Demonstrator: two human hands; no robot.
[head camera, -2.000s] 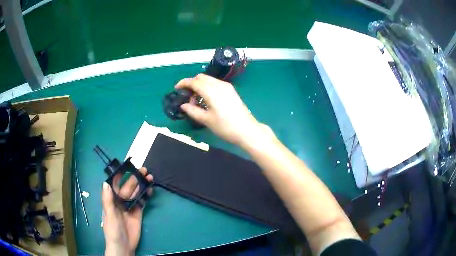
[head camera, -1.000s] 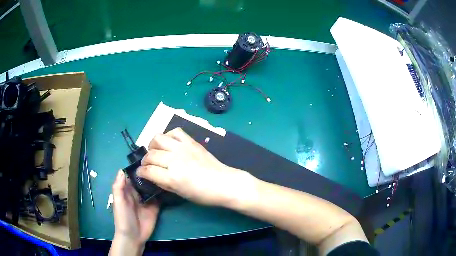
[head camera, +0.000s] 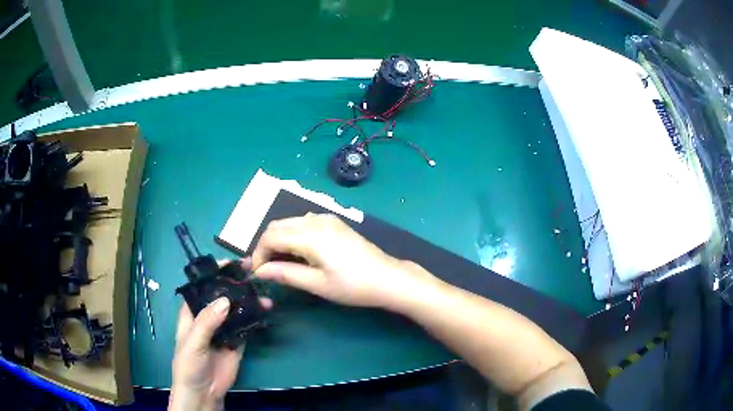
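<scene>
My left hand (head camera: 205, 345) holds a black plastic bracket (head camera: 201, 273) at the lower left, its two thin prongs pointing up and left. The bracket's round opening is filled by a dark round part, with my left thumb lying on it. My right hand (head camera: 309, 253) is at the bracket's upper right edge, its thumb and forefinger pinched on a thin red lead wire (head camera: 235, 281). The fingertips partly hide the wire's end. A round wired disc (head camera: 351, 164) lies on the green mat beyond, in front of a black stack of discs (head camera: 392, 84) with red and black leads.
A cardboard tray (head camera: 128, 265) of black brackets stands at left, with thin rods (head camera: 145, 289) beside it. Black strips (head camera: 418, 249) with cream backing paper (head camera: 253, 205) lie under my right forearm. A white slab (head camera: 623, 152) and clear plastic bag (head camera: 683, 104) are at right.
My right hand took a disc from near the stack and brought it to the bracket. Since then it has drawn back to the bracket's edge, at the wire. Another disc stays on the mat.
</scene>
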